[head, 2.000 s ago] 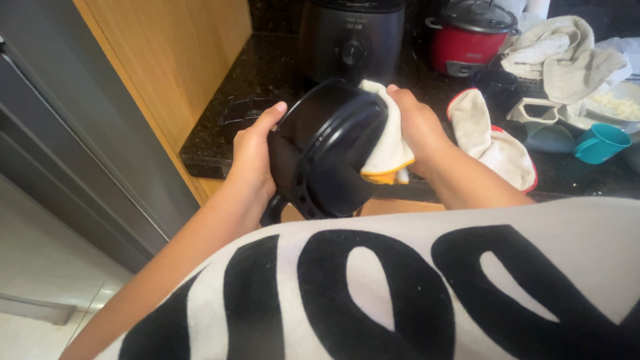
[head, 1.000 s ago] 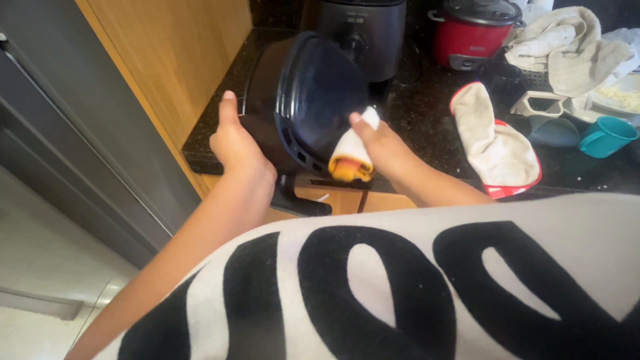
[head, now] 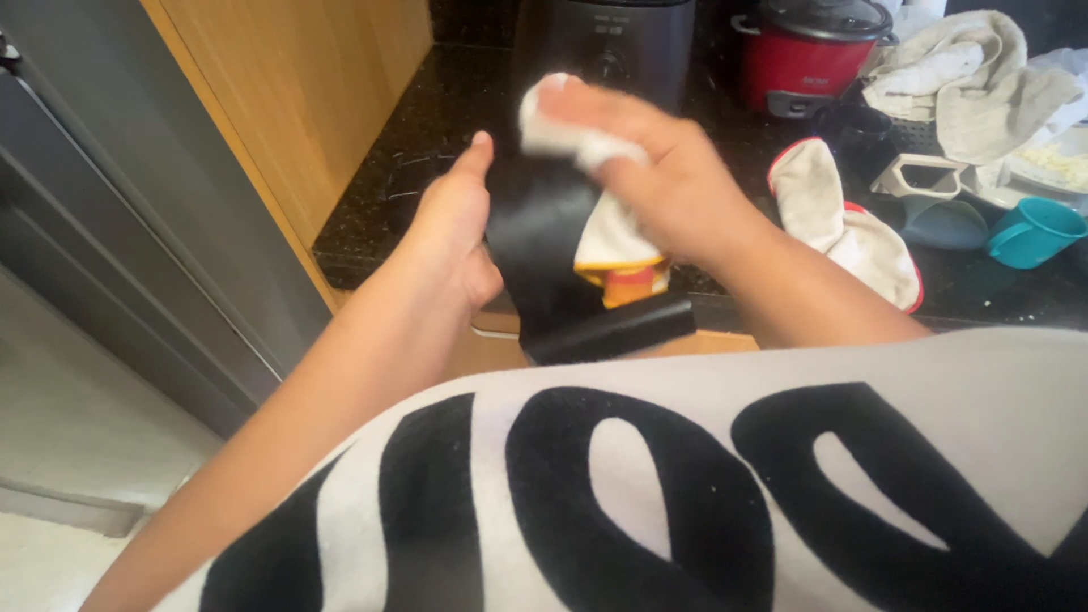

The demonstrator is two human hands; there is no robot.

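My left hand grips the left side of a black air fryer basket, its thumb pointing up and its other fingers partly hidden. The basket is tilted, with its black handle low and toward my shirt. A white dish towel with an orange edge is bunched in my right hand, which lies over the top right of the basket and is blurred. Part of the towel hangs down along the basket's right side.
Behind the hands stands a black appliance, with a red rice cooker to its right. A cloth with red trim, a teal cup and crumpled towels lie on the dark granite counter. A wooden panel rises at left.
The basket has been turned, and its handle now points to the right. My right hand has moved up with the towel from the basket's lower edge.
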